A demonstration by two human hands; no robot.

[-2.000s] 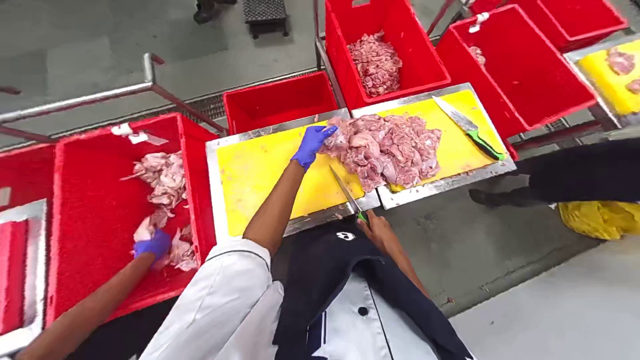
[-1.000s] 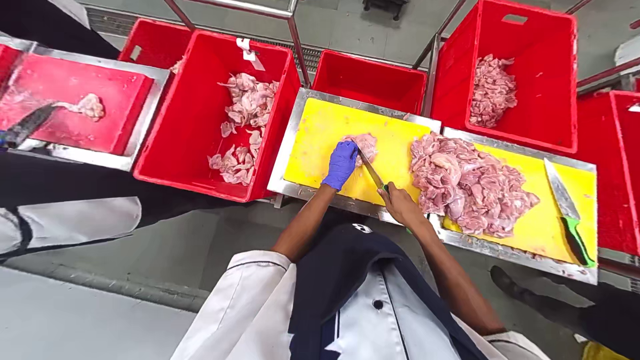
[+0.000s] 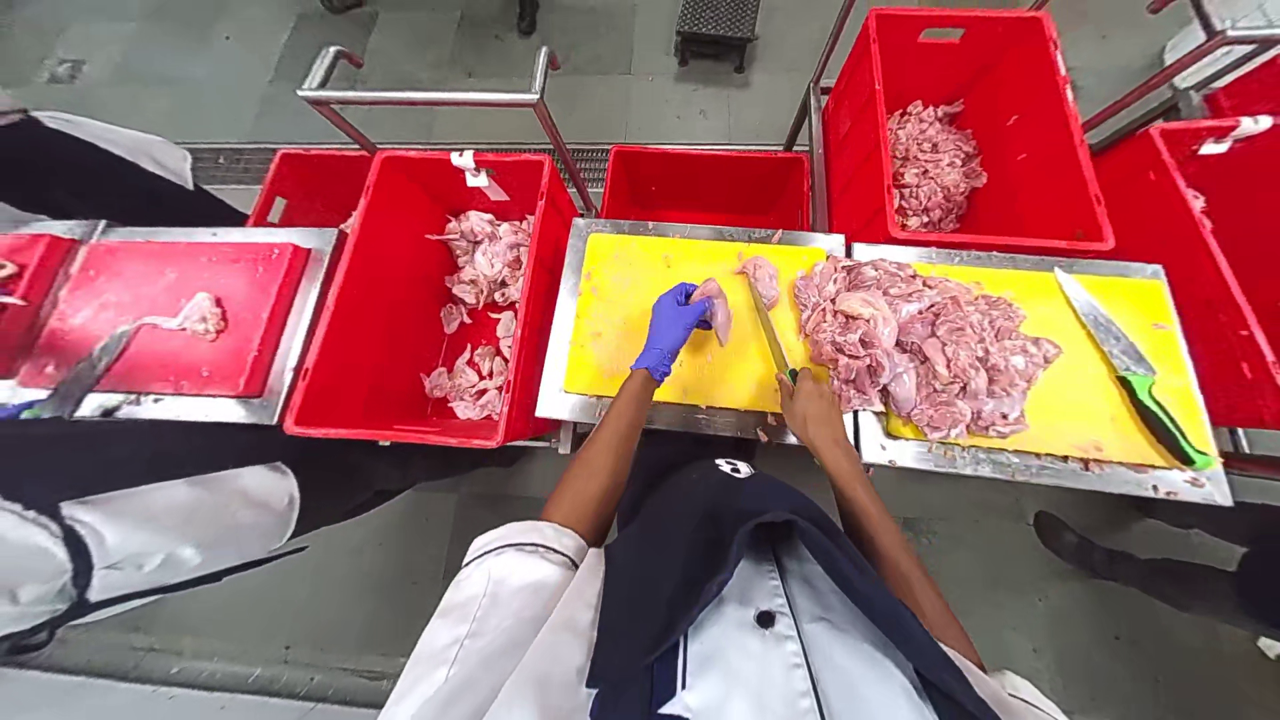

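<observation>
My left hand (image 3: 678, 328), in a blue glove, holds a piece of raw poultry meat (image 3: 714, 312) over the left yellow cutting board (image 3: 620, 300). Bare, my right hand (image 3: 815, 408) grips a knife (image 3: 770, 330) with a green and black handle; its blade points away from me. By the blade tip lies another small meat piece (image 3: 762, 281). A large pile of raw meat (image 3: 930, 345) spans the inner edges of both yellow boards, right of the knife. On the right yellow board (image 3: 1060, 420) rests a second knife (image 3: 1120, 350) with a green and black handle.
Left of my board stands a red crate (image 3: 350, 330) with meat pieces. Beyond the boards are a smaller red crate (image 3: 707, 190) and a tall red crate (image 3: 1010, 150) holding meat. Further left, a co-worker's knife (image 3: 90, 370) touches a red board (image 3: 180, 320). Metal rails (image 3: 430, 98) stand behind.
Two seconds ago my left hand was at the meat pile; now it holds a piece over the left board. A separate piece now lies by the knife tip. The view has shifted.
</observation>
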